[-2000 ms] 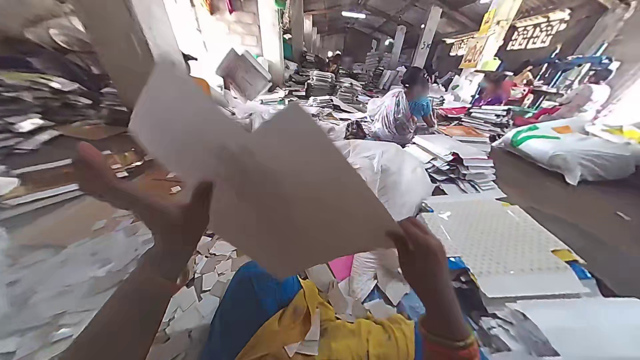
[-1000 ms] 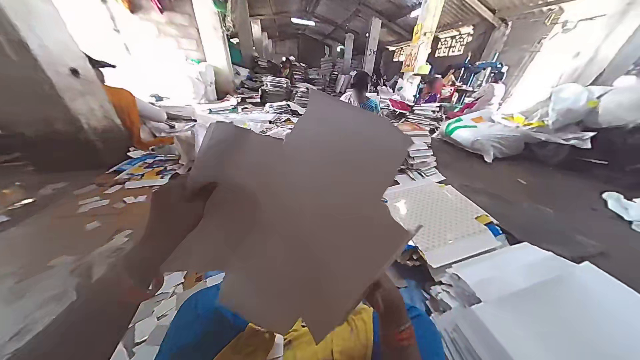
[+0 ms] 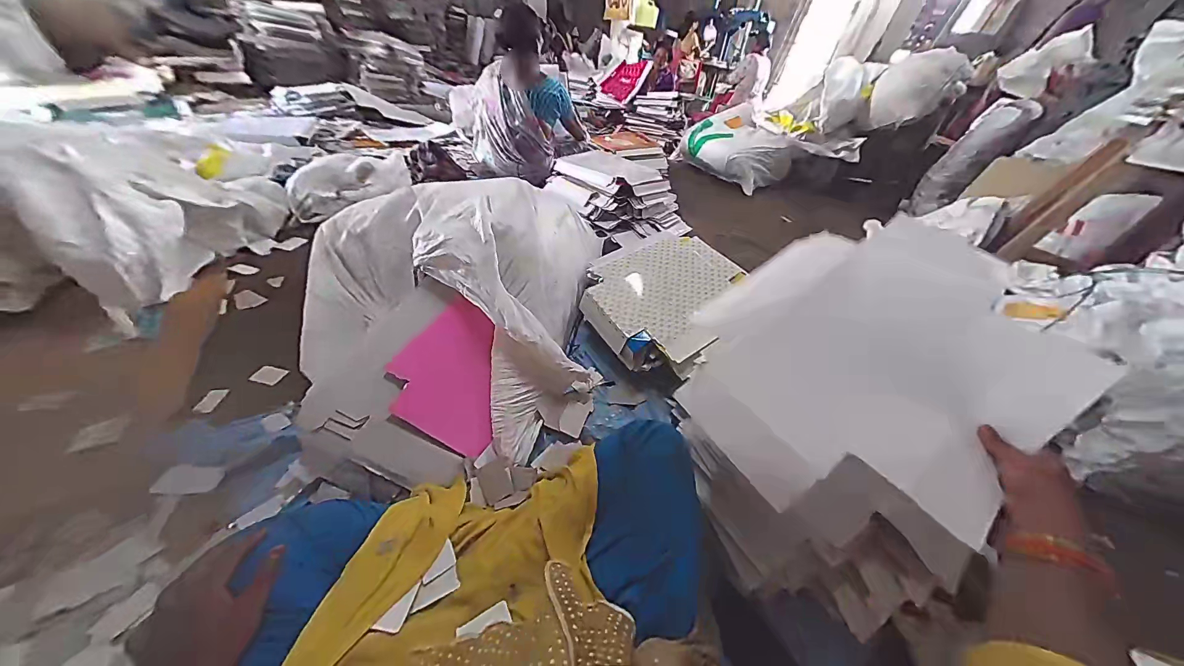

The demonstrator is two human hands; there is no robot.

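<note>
My right hand (image 3: 1031, 486) grips the right edge of a white card sheet (image 3: 888, 342) with notched corners, above a stack of similar sheets (image 3: 786, 536) at my right. Blurred at the lower left, my left hand (image 3: 217, 597) rests by my blue-clad knee, fingers apart, with nothing seen in it. Small white card scraps (image 3: 435, 583) lie on the yellow cloth of my lap. In front stands a white plastic sack (image 3: 370, 268), its mouth towards me, with a pink card sheet (image 3: 449, 379) and grey-white sheets at the opening.
A patterned, shiny wrapped stack (image 3: 661, 287) stands beyond my knees. Card scraps (image 3: 268, 375) litter the floor on the left. Further back, a person (image 3: 523, 111) sits beside stacked sheets (image 3: 615, 190). Filled white sacks (image 3: 740, 148) line the back right, and more plastic (image 3: 120, 203) lies at the left.
The notched sheet was held up between both hands; now my right hand has it over the stack at the right, and my left hand is off it, low at the left. The view has tilted down.
</note>
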